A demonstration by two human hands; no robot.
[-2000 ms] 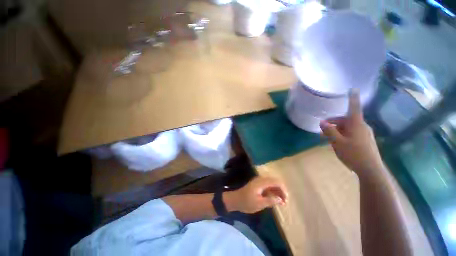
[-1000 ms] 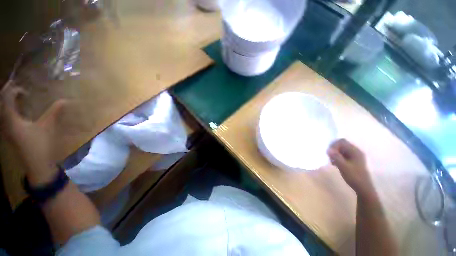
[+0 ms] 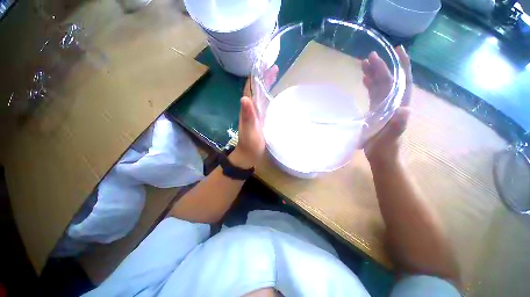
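A clear housing [image 3: 401, 87] with a thick shiny rim and a notch at its back is held between my two hands above the cardboard mat [image 3: 441, 168]. A white bowl [image 3: 311, 130] shows bright through it at its lower front; whether it is fully inside cannot be told. My left hand [image 3: 253, 127] presses the housing's left side, thumb up. My right hand [image 3: 386, 110] holds its right side, its fingers partly seen through the clear wall. Stacked white bowls [image 3: 235, 49] stand just behind at the left.
The cardboard side surface [image 3: 99, 110] at left holds clear housings, seen as glints. White bundles [image 3: 119, 203] lie below its edge. Another clear housing [image 3: 514, 177] is at the mat's right end. A white bowl [image 3: 407, 14] stands at the back right.
My left hand has come from the left cardboard to the mat, and a clear housing is now between both hands over the white bowl. My right hand has left the bowl's rim.
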